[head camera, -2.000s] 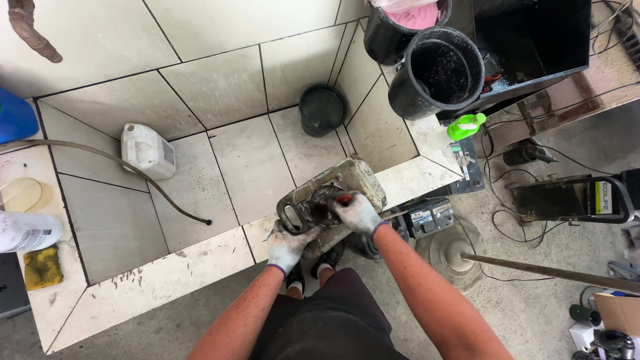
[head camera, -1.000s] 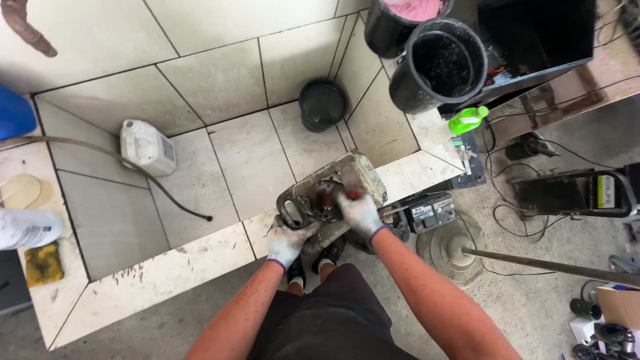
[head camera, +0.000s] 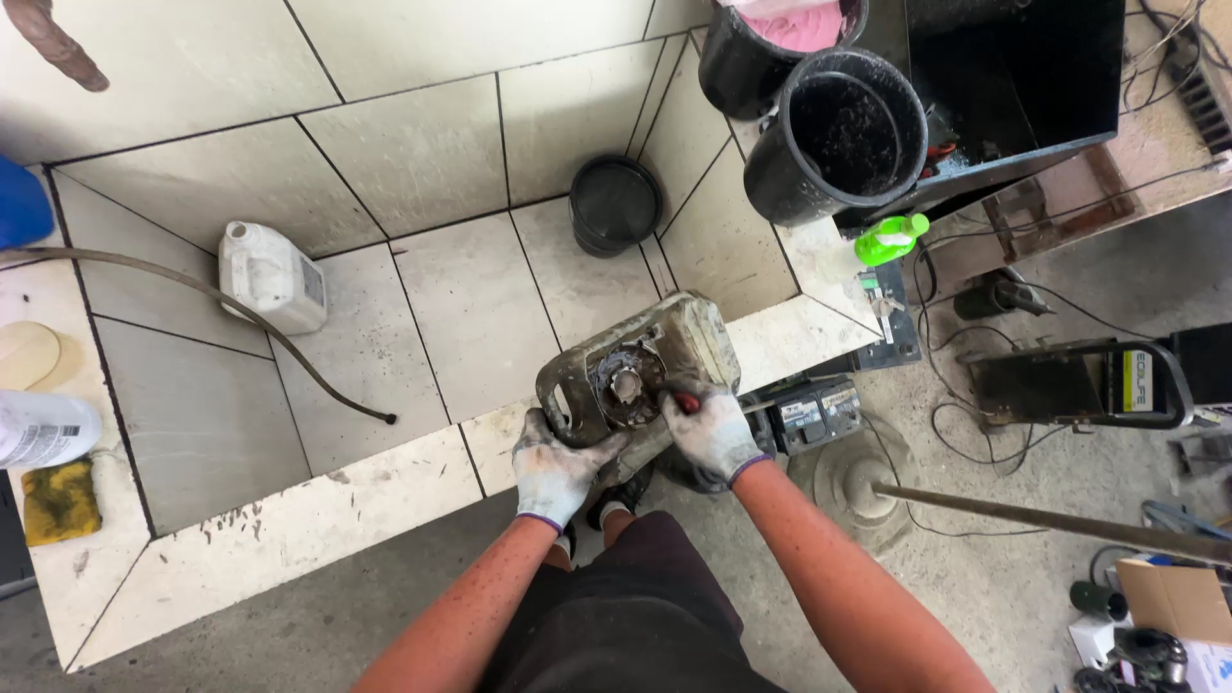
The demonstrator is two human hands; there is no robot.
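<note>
A dirty plastic jerrycan point(head camera: 707, 337), with a large opening cut in its side, lies tilted on the near tiled rim of the basin. My left hand point(head camera: 563, 467), in a stained white glove, grips its lower left edge beside the handle. Inside the opening is a round dark, greasy metal part point(head camera: 626, 385). My right hand point(head camera: 710, 428), gloved too, is closed around a small tool with a red handle point(head camera: 685, 402) at the right edge of the opening. The tool's working end cannot be made out.
The tiled basin point(head camera: 337, 496) holds a white canister point(head camera: 274, 279), a black bucket point(head camera: 616, 207) and a hose end point(head camera: 385, 418). Black buckets point(head camera: 835, 135) and a green bottle point(head camera: 890, 241) stand at the right corner. Batteries point(head camera: 818, 414) and a long pole point(head camera: 1049, 520) are at right.
My right hand has shifted slightly around the right side of the opening with the red-handled tool. My left hand keeps its hold on the jerrycan.
</note>
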